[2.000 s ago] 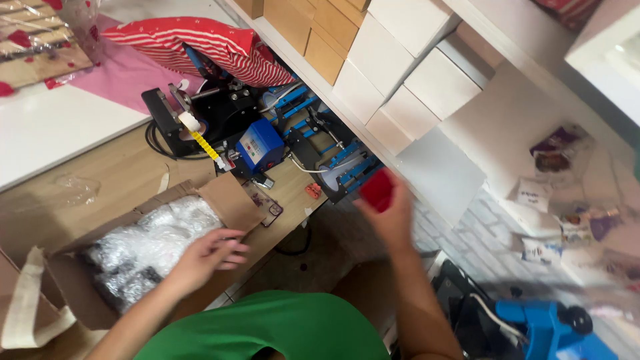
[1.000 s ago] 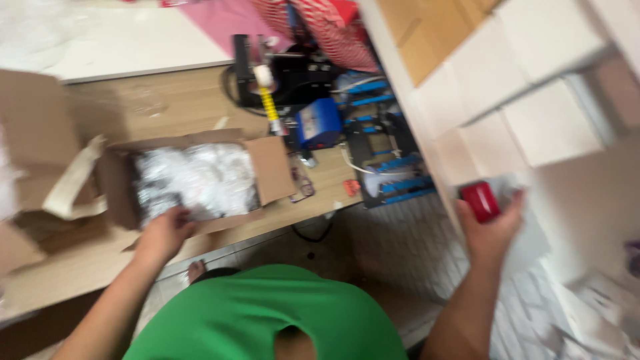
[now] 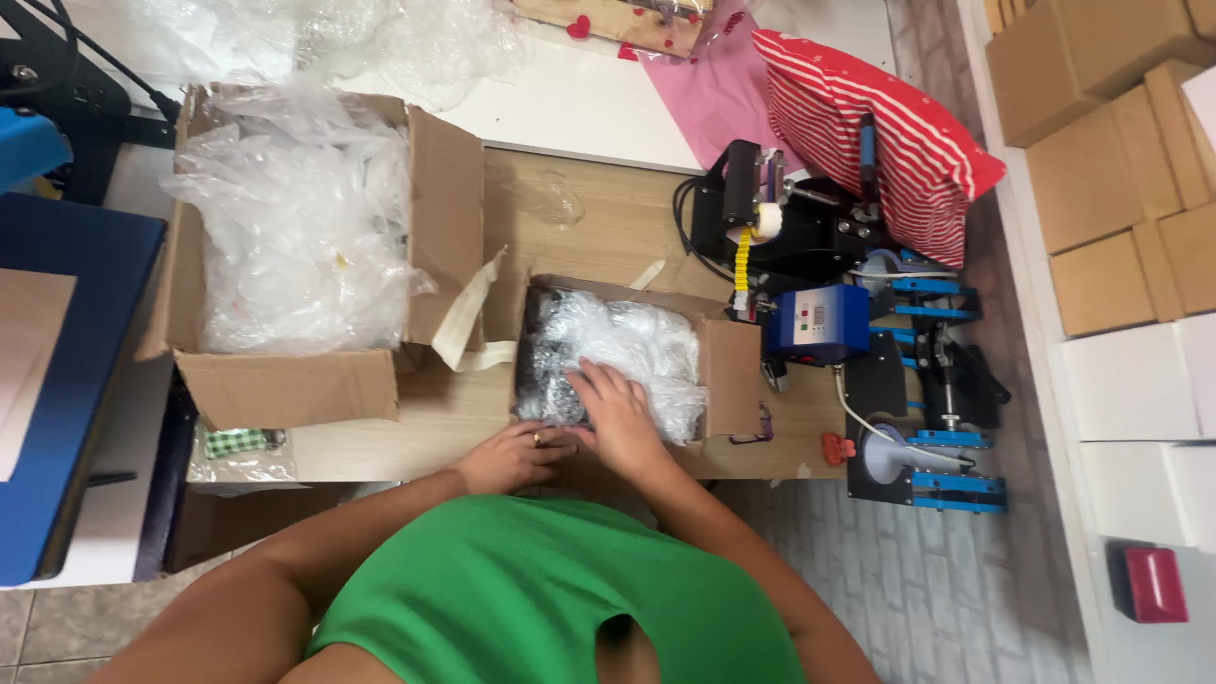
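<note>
A small open cardboard box (image 3: 736, 380) sits on the wooden table, filled with things in bubble wrap (image 3: 632, 342). My right hand (image 3: 616, 408) rests on the wrap inside it, fingers spread, with nothing seen gripped. At the box's near edge is my left hand (image 3: 521, 458), a ring on one finger, its fingertips at the cardboard; whether it grips the edge is unclear. A red, rounded box-like object (image 3: 1156, 585) lies on the white shelf at the far right, away from both hands.
A larger open box (image 3: 285, 389) of clear plastic wrapping stands to the left. On the right are a blue control box (image 3: 822, 323), black and blue press parts (image 3: 950, 456) and a red striped cushion (image 3: 883, 133). Cardboard boxes (image 3: 1092, 190) fill the right shelf.
The red object was in my right hand and now lies on the shelf. My right hand has moved left into the small box. The view has shifted left.
</note>
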